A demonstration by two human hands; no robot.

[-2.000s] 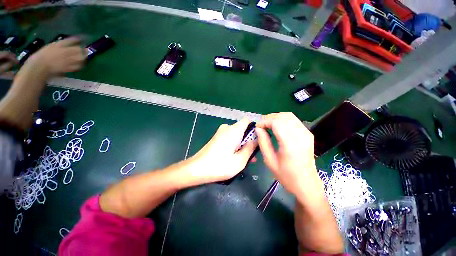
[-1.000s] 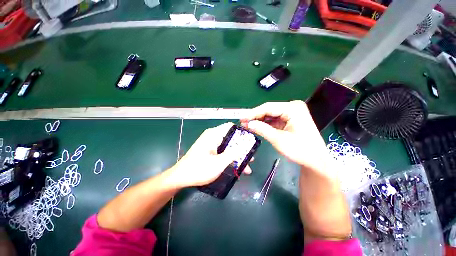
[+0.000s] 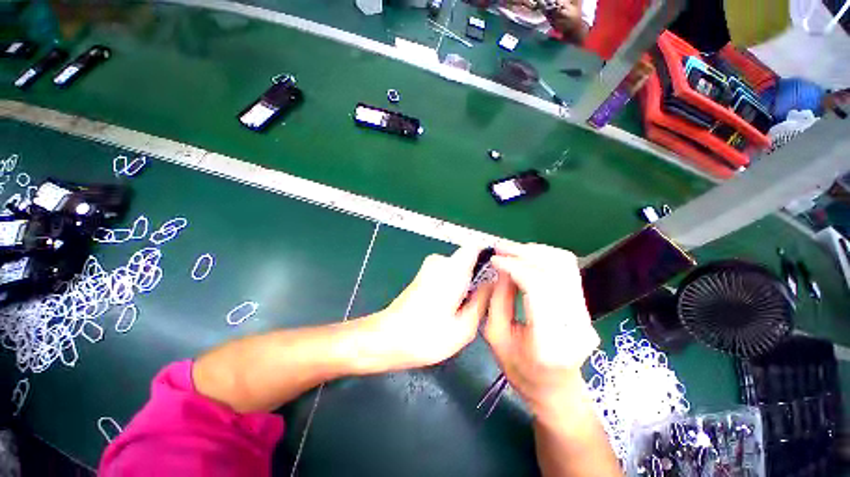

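Note:
My left hand [image 3: 433, 312] is closed around a small black phone housing [image 3: 482, 270], held tilted so only its upper end and a strip of its pale inside show. My right hand [image 3: 541, 312] is at the top end of the housing, thumb and fingertips together there; whether a small part is between them is hidden. The slim metal tweezers [image 3: 493, 395] lie on the green bench just left of my right wrist, partly covered by the hand.
White oval rings lie in a left pile [image 3: 84, 303] and a right pile [image 3: 638, 387]. Black phones [image 3: 56, 233] are heaped left. Phones [image 3: 388, 120] lie on the belt beyond the metal rail [image 3: 308, 194]. Right: a large smartphone [image 3: 638, 270], a fan [image 3: 734, 306], a clear tray [image 3: 699, 442], a black tray [image 3: 792, 401].
The held housing has turned from lying face up to a steep tilt, with its lower part now hidden by my hands. The view has tilted, and another phone shows on the belt near the post.

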